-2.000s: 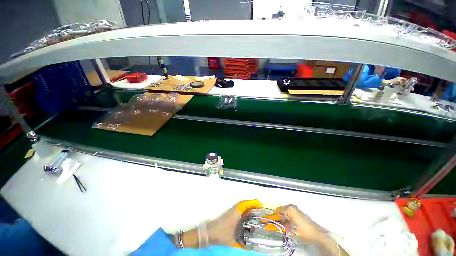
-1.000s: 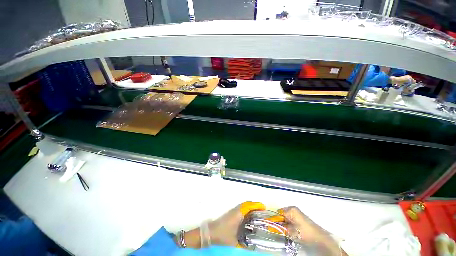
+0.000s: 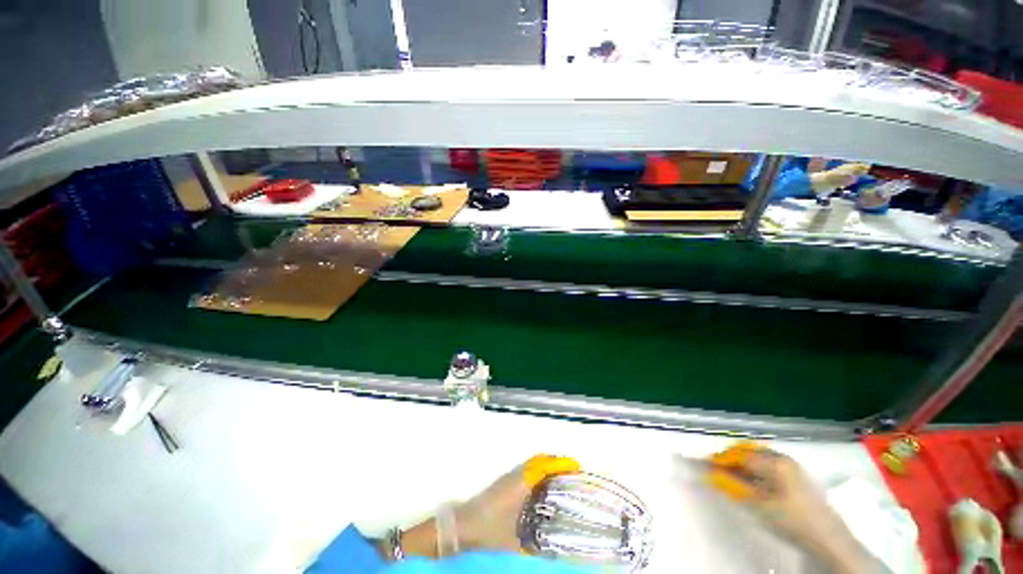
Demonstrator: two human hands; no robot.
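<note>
A clear, glossy oval plastic housing [image 3: 586,518] with silvery parts inside is low in the middle of the view, over the white bench. My left hand [image 3: 500,507], with orange-yellow finger cots, holds it from its left side. The thumb side of that hand is partly hidden behind the housing. My right hand [image 3: 774,484], also with orange-yellow finger cots, is to the right, apart from the housing, and blurred. Something pale and blurred shows by its fingertips; I cannot tell whether the hand holds it.
A white crumpled cloth [image 3: 873,518] lies right, beside a red tray [image 3: 914,484] with off-white parts. A small bottle [image 3: 466,379] stands at the bench's back edge. Dark tweezers [image 3: 164,433] lie left. Beyond is a green conveyor [image 3: 628,348] with a film-covered cardboard sheet [image 3: 294,280].
My right hand has let go of the housing and moved right, away from it. My left hand still holds the housing. The whole view has shifted slightly.
</note>
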